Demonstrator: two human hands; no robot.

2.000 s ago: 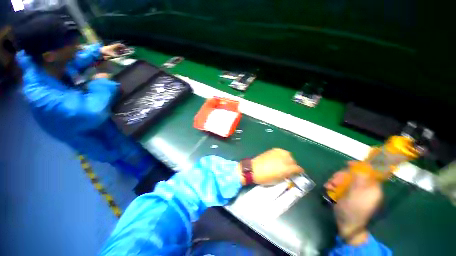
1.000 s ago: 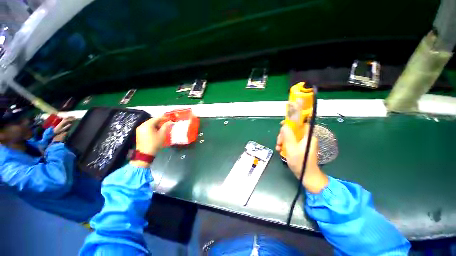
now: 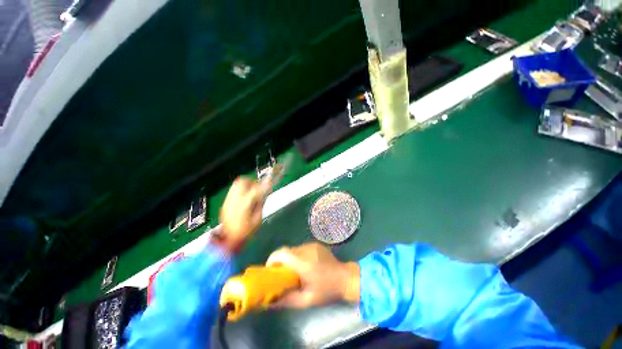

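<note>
My left hand (image 3: 242, 210), blurred, reaches over the white rail to the green belt, its fingers by a phone assembly (image 3: 265, 165). Something blurred shows at the fingertips; I cannot tell whether they grip it. My right hand (image 3: 312, 274) is closed around the yellow-orange electric screwdriver (image 3: 259, 290), held over the bench with its thick rear end towards the left and its cord hanging there. The screwdriver's tip is not visible. The round speckled screw dish (image 3: 334, 217) lies on the dark green bench just beyond my right hand. No phone assembly shows on the bench directly before me.
A wrapped post (image 3: 392, 95) stands at the white rail (image 3: 457, 94). Black carrier trays (image 3: 327, 138) and other phone assemblies (image 3: 197, 213) lie on the belt. A blue parts bin (image 3: 554, 76) and phone parts are at far right. A black tray (image 3: 106, 320) is at lower left, beside the mostly hidden red bin.
The view has turned right. My left hand has left the red bin and moved to the belt. The screwdriver has swung from upright to nearly level, its rear end now left.
</note>
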